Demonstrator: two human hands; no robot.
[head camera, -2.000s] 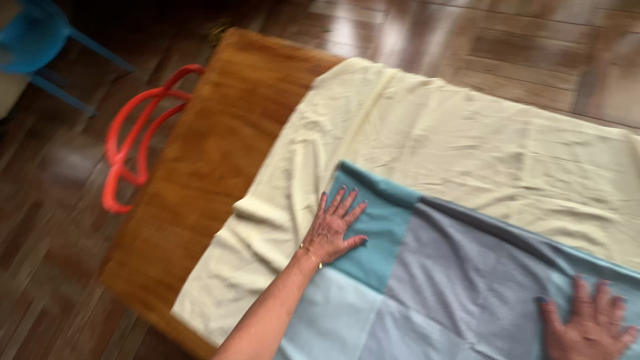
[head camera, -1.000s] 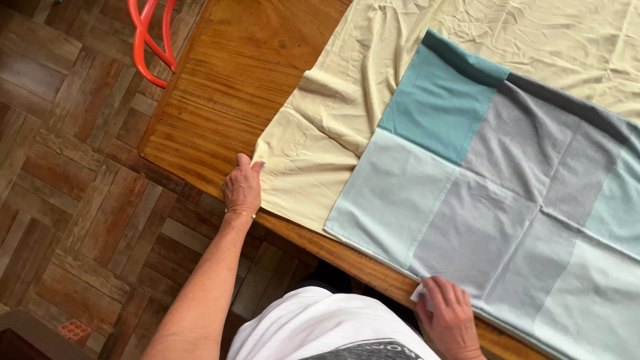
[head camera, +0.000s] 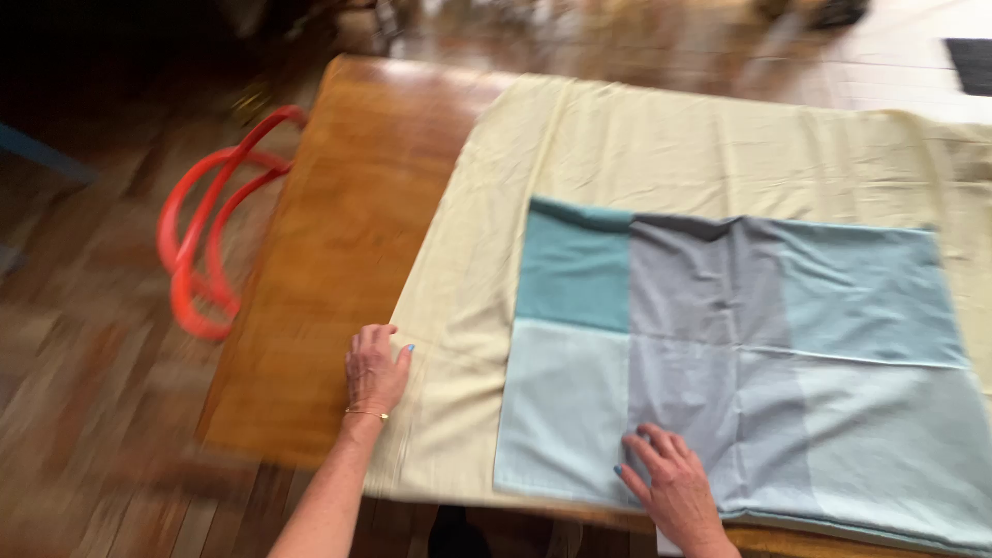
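A cream cloth (head camera: 682, 155) covers much of a wooden table, with some wrinkles and folds. On top of it lies a patchwork cloth (head camera: 573, 372) of teal, grey and pale blue blocks. My left hand (head camera: 376, 372), with a thin bracelet at the wrist, is at the left edge of the cream cloth; blur hides whether its fingers pinch the fabric. My right hand (head camera: 670, 477) is over the lower part of the patchwork cloth, fingers bent and apart, with nothing seen held in it.
The bare wood of the table (head camera: 310, 256) shows at the left. Looped red tubing (head camera: 186, 256) hangs beside the table's left edge. A blue furniture leg (head camera: 46, 155) is at the far left, above the wooden floor (head camera: 93, 403).
My left hand has moved from the cream cloth's near left corner farther up its left edge. My right hand has left the table's near edge and is over the patchwork cloth. The view has shifted.
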